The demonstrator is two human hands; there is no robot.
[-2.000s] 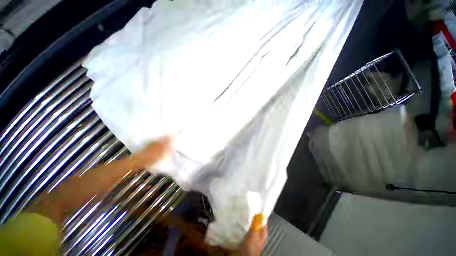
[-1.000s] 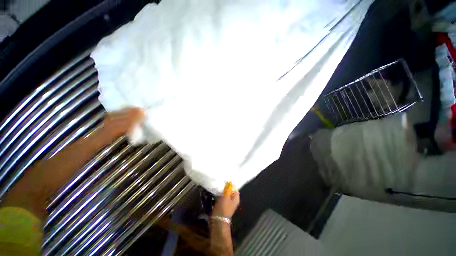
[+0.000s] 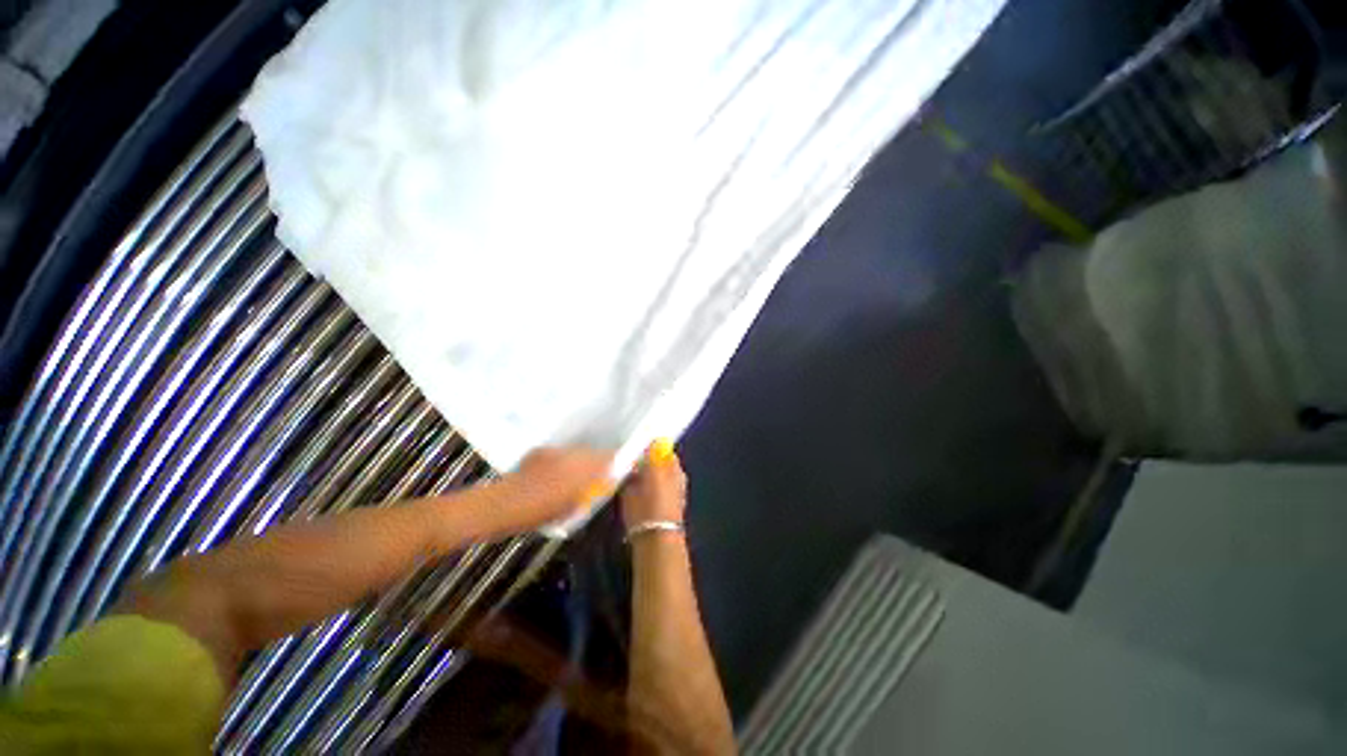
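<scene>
A large white cloth (image 3: 517, 207) lies over the parallel shiny metal rods (image 3: 192, 310), with long creases towards its right edge. My left hand (image 3: 561, 480), below a yellow sleeve, holds the cloth's near corner; a yellow-orange cover shows at its fingertips. My right hand (image 3: 657, 485), with a bracelet at the wrist, pinches the cloth's right edge beside it, a yellow-orange cover on one finger. The two hands are close together at the rack's right side. The fingertips are partly hidden by the cloth and blur.
A wire basket (image 3: 1182, 133) stands at the upper right, blurred. Pale cloth (image 3: 1211, 325) hangs over something at the right. A light grey panel with slots (image 3: 872, 650) is at the lower right. The dark floor has a yellow line (image 3: 1042, 200).
My left hand has moved right and down along the cloth's near edge, close to my right hand, which has moved up. The cloth lies flatter over the rods. The view has shifted.
</scene>
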